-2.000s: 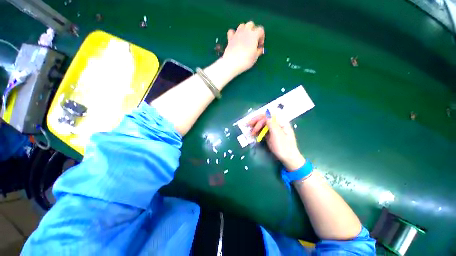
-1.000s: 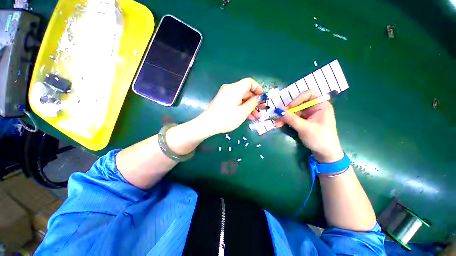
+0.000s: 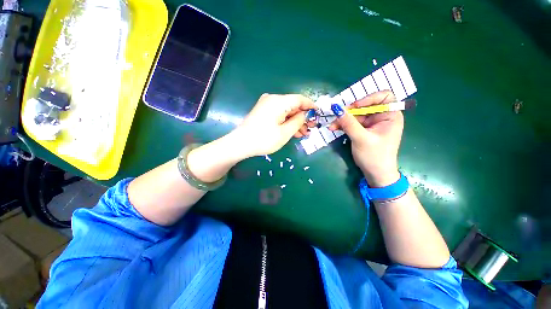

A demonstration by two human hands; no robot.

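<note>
A white strip with dark cross lines [image 3: 386, 79] lies slanted on the green surface under both hands. My right hand [image 3: 371, 130] grips a yellow-handled tool [image 3: 370, 110], its thin tip pointing left toward my left fingers. My left hand [image 3: 275, 124] pinches a tiny dark component [image 3: 318, 122] over the strip; the fingers mostly hide it. The tool tip is at or very near the component; contact cannot be told. Several tiny white pieces [image 3: 289, 166] lie loose below my left hand.
A yellow tray [image 3: 115, 154] with pale crumpled packing and a dark lump stands at the left. A smartphone [image 3: 187, 63] lies beside it. A grey metal box [image 3: 13, 78] is at the left edge. A wire spool [image 3: 485, 261] is lower right. Small coppery parts [image 3: 457, 14] lie upper right.
My left hand came back from the upper bench to the strip and now pinches a small component. My right hand has raised the tool to near level. The view has shifted.
</note>
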